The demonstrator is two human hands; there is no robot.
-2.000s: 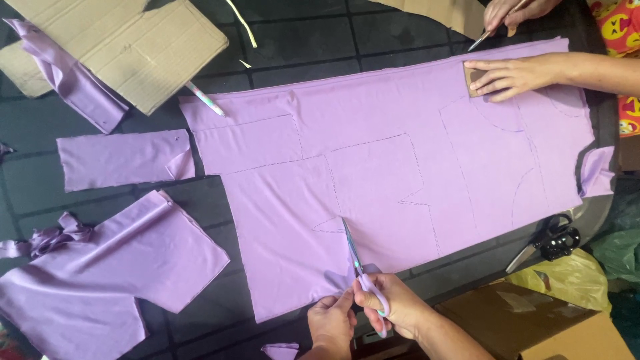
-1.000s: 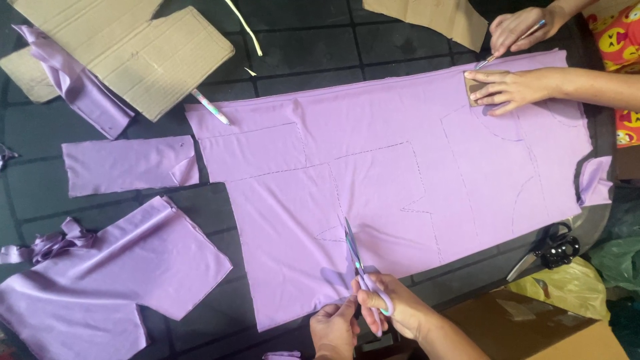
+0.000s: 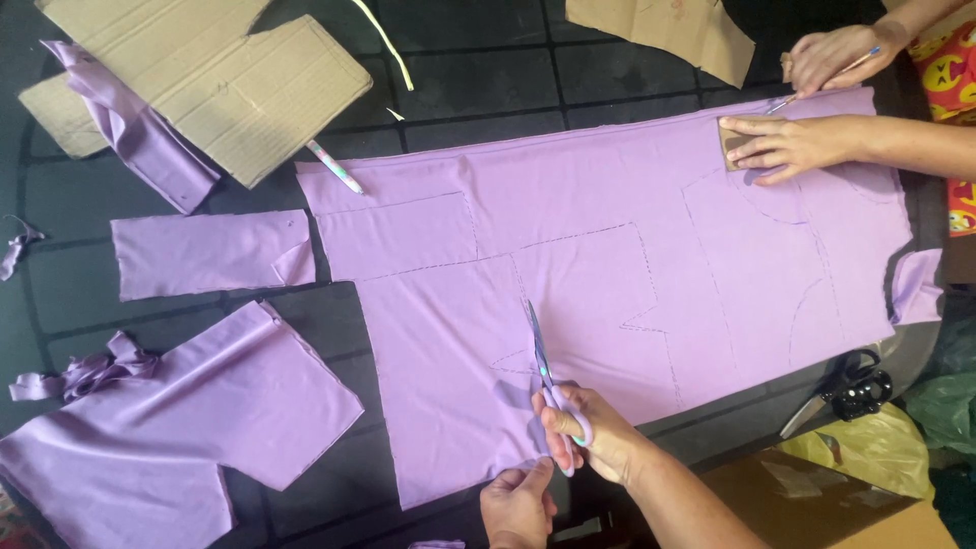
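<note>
A large purple fabric piece (image 3: 587, 267) with drawn dashed lines lies on the dark table. My right hand (image 3: 598, 435) holds scissors with lilac handles (image 3: 543, 358); their blades point away from me over the fabric, beside a dashed line. Whether the blades are in the cloth, I cannot tell. At the fabric's near edge, my left hand (image 3: 520, 499) pinches the cloth between thumb and fingers. Smaller cut purple pieces (image 3: 213, 255) lie to the left, one shaped like a garment part (image 3: 175, 419).
At the upper right, another person's hands (image 3: 808, 145) hold a pen and press a small cardboard piece (image 3: 733, 143) on the fabric. Cardboard sheets (image 3: 267, 91) and a patterned pen (image 3: 335, 168) lie upper left. Black-handled scissors (image 3: 846, 385) rest near the right edge, above a cardboard box (image 3: 808, 496).
The other person's pen hand has shifted slightly along the fabric's far edge. My hands keep nearly the same places, with the scissors still in my right hand.
</note>
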